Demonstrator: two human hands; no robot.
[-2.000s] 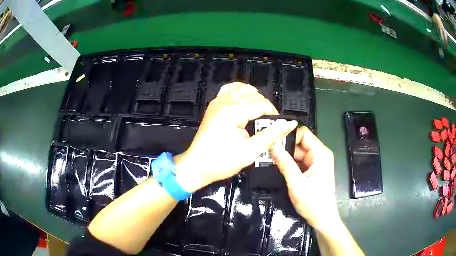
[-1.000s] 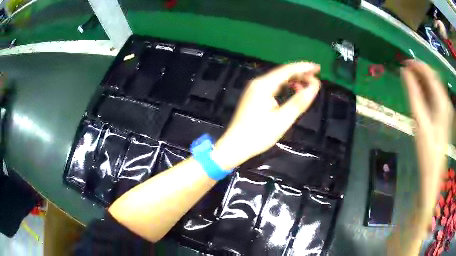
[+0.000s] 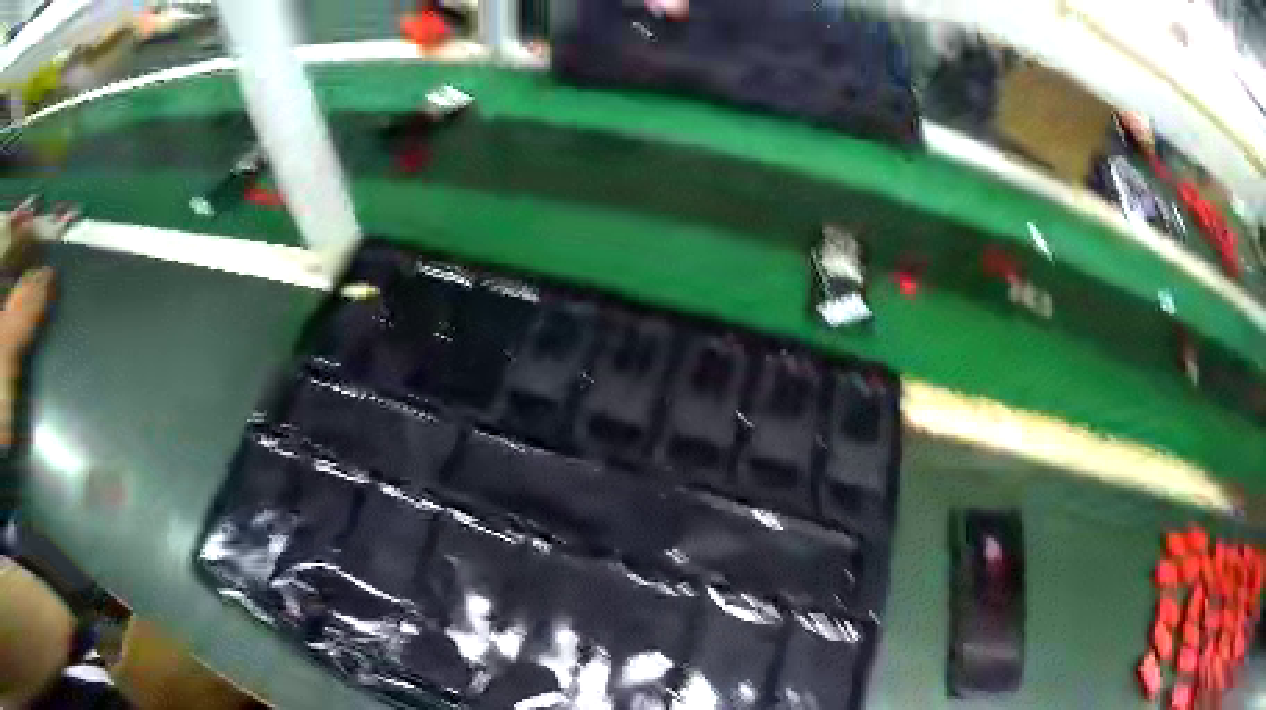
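Neither of my hands is in view. A glossy black blister tray (image 3: pixel 667 520) lies in front of me, tilted and blurred. Several black housings (image 3: pixel 715 395) sit in its upper row of pockets. A part-built unit with a white board (image 3: pixel 840 278) lies on the green belt beyond the tray. A glossy black slab with a small pink-red mark (image 3: pixel 987 603) lies on the bench right of the tray.
Many red plastic parts (image 3: pixel 1201 610) lie at the far right. The green conveyor belt (image 3: pixel 653 243) carries scattered red and dark parts. A white metal post (image 3: pixel 289 125) stands at upper left. Another person's hand (image 3: pixel 20 333) seems to show at the left edge.
Both my hands have left the picture. The white-board part was in my hands two seconds ago; one like it now lies on the belt. The view has shifted towards the belt.
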